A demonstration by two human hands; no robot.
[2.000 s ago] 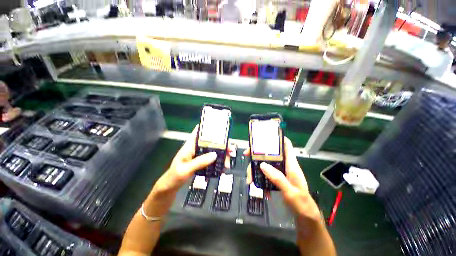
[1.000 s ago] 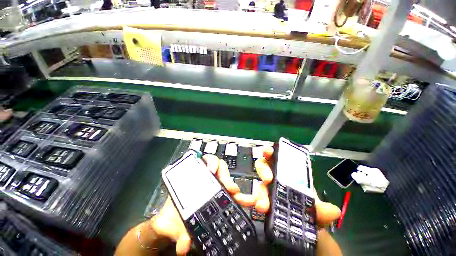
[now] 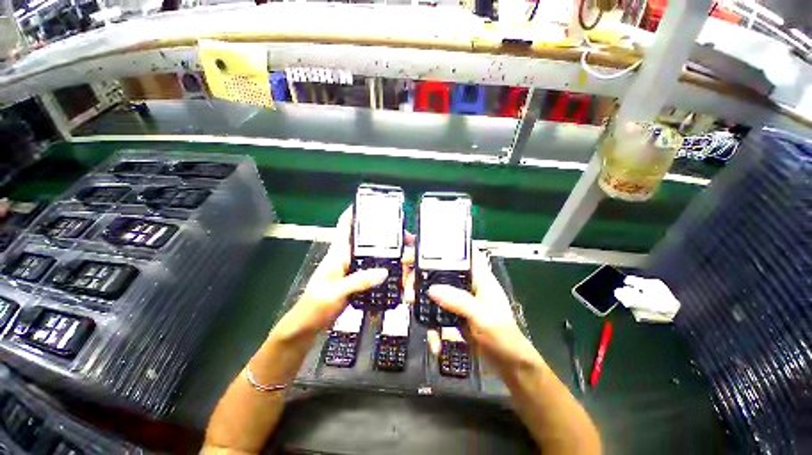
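Observation:
My left hand (image 3: 334, 284) holds a black keypad phone (image 3: 378, 227) upright, its screen lit white and my thumb on its keys. My right hand (image 3: 476, 311) holds a second keypad phone (image 3: 444, 233) beside it, also lit white, with my thumb on its upper keys. Below them lies a clear plastic tray (image 3: 307, 355) with three phones showing in its near row, one of them at the left (image 3: 342, 348). The hands and held phones hide much of the tray's far row.
A tall stack of loaded trays (image 3: 209, 258) stands at left, another tray (image 3: 53, 418) at lower left. At right are a dark pen (image 3: 574, 355), red marker (image 3: 602, 353), flat dark slab (image 3: 600, 290), white wad (image 3: 652, 299), dark tray stack (image 3: 757, 267), and hanging cup (image 3: 636, 164) on a post.
Since one second ago, both phones have moved up and away from me, now side by side and nearly upright, with thumbs on the keys. The near-row phones in the tray are uncovered.

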